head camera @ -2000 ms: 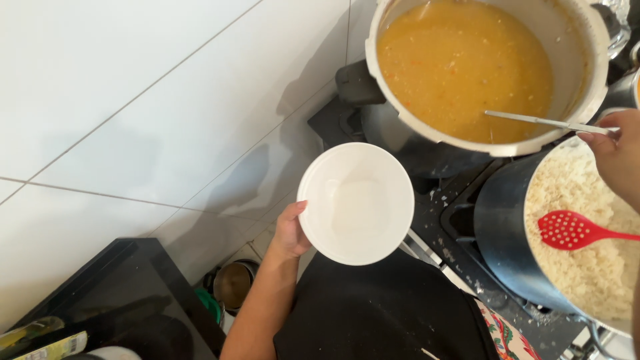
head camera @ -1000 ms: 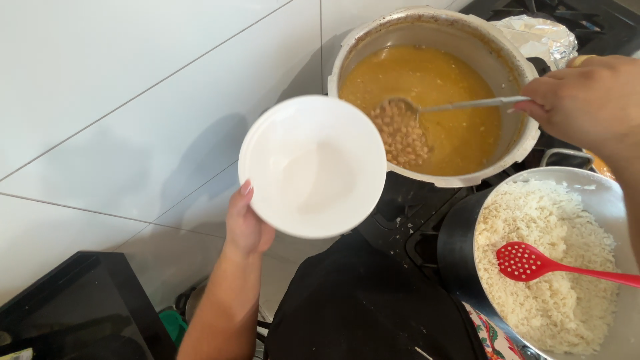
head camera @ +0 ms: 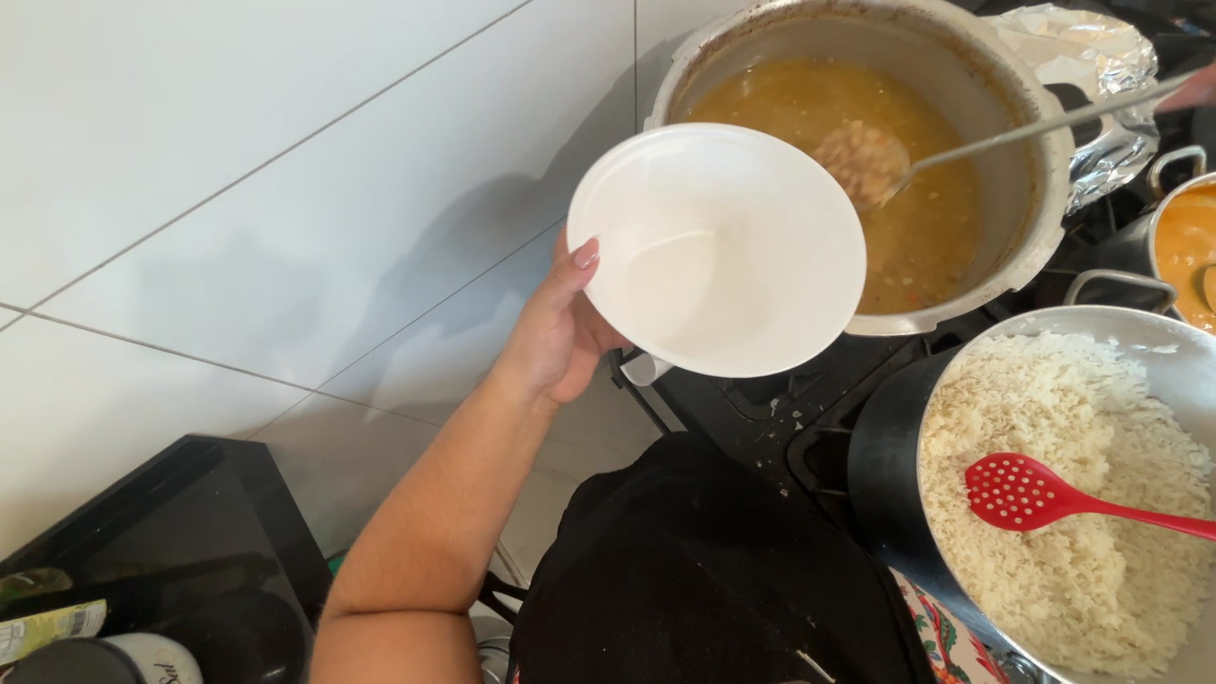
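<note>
My left hand (head camera: 570, 323) grips the left rim of a white bowl (head camera: 722, 256), thumb on the inner edge; the bowl holds no food and partly covers the near side of a large metal pot (head camera: 1021, 199). In the pot is a yellow-brown broth (head camera: 912, 266). A metal ladle (head camera: 864, 166), heaped with beans, is over the broth just right of the bowl. Its handle runs up to the right edge, where only the blurred fingers of my right hand (head camera: 1192, 90) show, closed on its end.
A pot of cooked rice (head camera: 1073, 589) with a red slotted spoon (head camera: 1021, 491) on it stands at lower right. Crumpled aluminium foil (head camera: 1092, 57) and a pot of orange sauce (head camera: 1187, 247) are behind. A black countertop (head camera: 190, 532) with containers is at lower left, beside the tiled wall (head camera: 237, 171).
The ladle, at first with its bowl out of sight in the broth, has come up full of beans. My left hand has brought the white bowl to the pot, where it overlaps the rim in view.
</note>
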